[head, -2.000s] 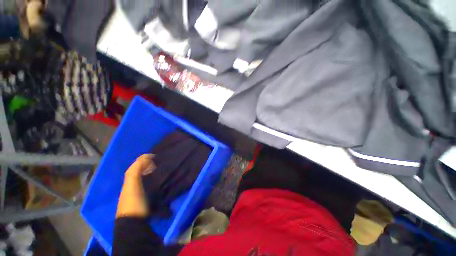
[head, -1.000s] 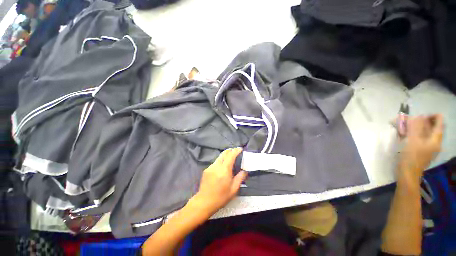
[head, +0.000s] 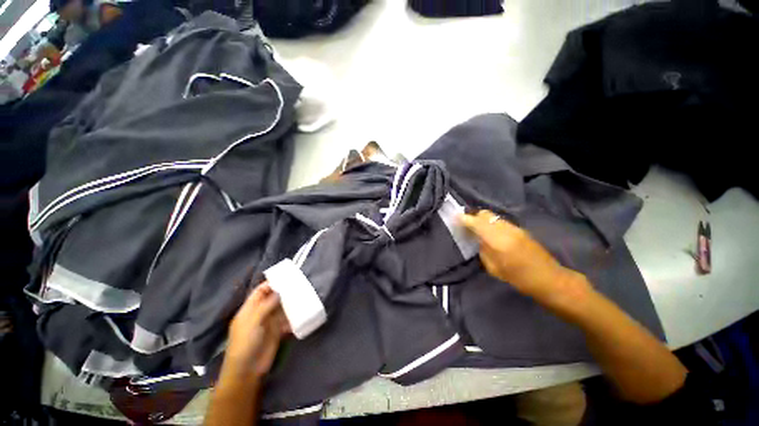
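Observation:
A dark grey garment [head: 399, 308] with paired white stripes lies bunched on the whitish table [head: 399, 62]. My left hand [head: 258, 329] holds a white cuff [head: 297, 298] at the end of a sleeve, left of the bunched middle. My right hand [head: 508, 250] is closed on the garment right of the middle, at a pale band [head: 456, 223]; its fingertips are partly hidden in the cloth. No needle can be made out.
A grey garment pile [head: 108, 225] with white stripes lies at left. Black garments [head: 666, 83] lie at upper right. Thread snips [head: 704, 248] with pink handles lie at far right. A shiny reddish clear item [head: 150, 399] is under the left pile.
My left hand has moved left and holds the white cuff there. My right hand has come from beside the snips onto the garment. The garment's middle is now more bunched.

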